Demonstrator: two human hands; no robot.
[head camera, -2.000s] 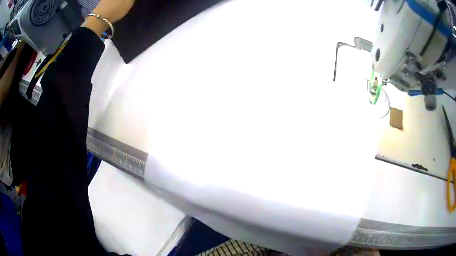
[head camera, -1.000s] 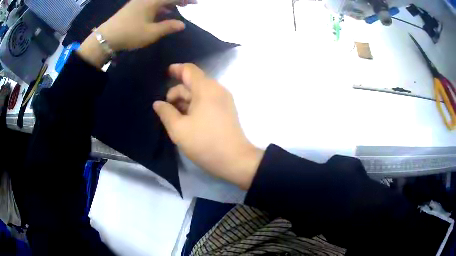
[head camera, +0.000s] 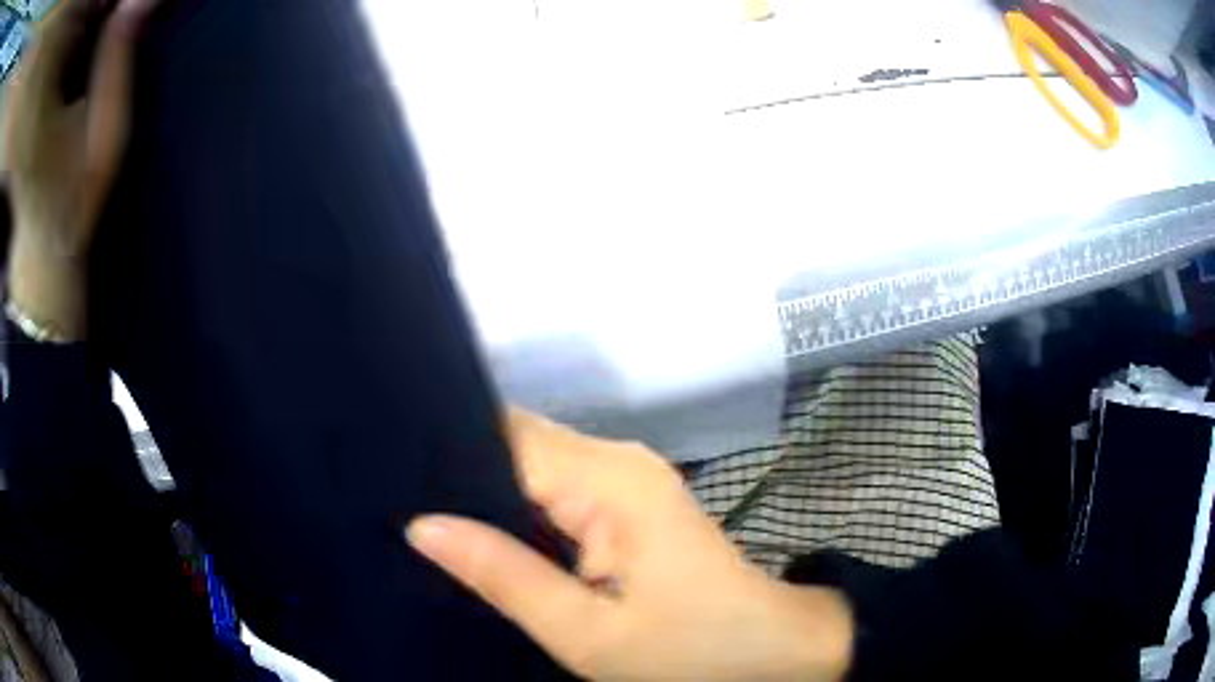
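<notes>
A dark cut panel (head camera: 293, 307) fills the left half of the head view, blurred by motion. My right hand (head camera: 653, 560) is at its lower right edge, thumb on top and fingers underneath, gripping it. My left hand (head camera: 67, 160) is at the panel's upper left edge, blurred and cut off near the picture's edge; whether it grips the panel is unclear. A white piece (head camera: 653, 386) lies to the right of the panel and hangs over the table's front edge. The panel hides part of the white piece.
Scissors with yellow and red handles (head camera: 1066, 80) lie at the upper right. A grey ruler tape (head camera: 933, 296) runs along the table's front edge. My lap has checked cloth (head camera: 879, 453). Dark pieces with white edges (head camera: 1146, 506) are stacked low at the right.
The view has shifted down and right. The dark panel now stretches toward the lower left, and my right hand has closed on its edge. My left hand has moved to the far left of the picture.
</notes>
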